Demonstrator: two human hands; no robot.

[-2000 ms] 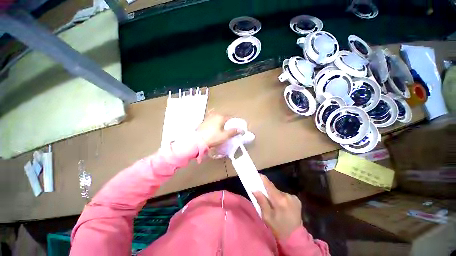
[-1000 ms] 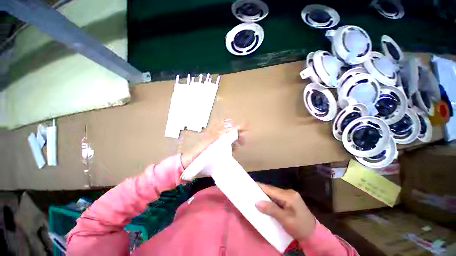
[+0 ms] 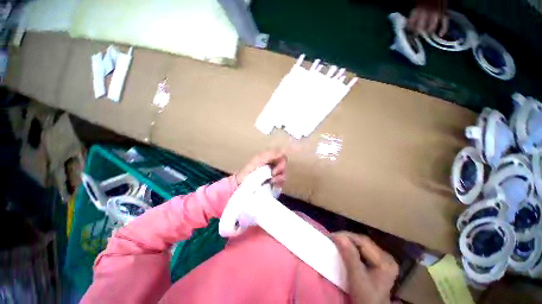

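A joined head-and-arm unit [image 3: 291, 235] is held across the front of my body. My left hand [image 3: 264, 168] grips its round head, the fingers at the ring's upper edge. My right hand [image 3: 367, 267] grips the far end of its long flat arm. An arm stack [image 3: 306, 98] lies fanned on the cardboard-covered bench, prongs towards the belt. Round heads [image 3: 487, 242] are heaped at the right, partly cut off by the picture's edge.
A green crate [image 3: 128, 160] with white units inside stands below the bench at left. Small white pieces [image 3: 120, 75] lie on the bench at left. Another person's hand [image 3: 429, 21] touches heads on the green belt [image 3: 333, 29]. A yellow label [image 3: 450, 279] is below the heap.
The view has swung left, showing more of the crate. The held unit has turned so its ring's open side shows. Another person's hand has appeared over the belt.
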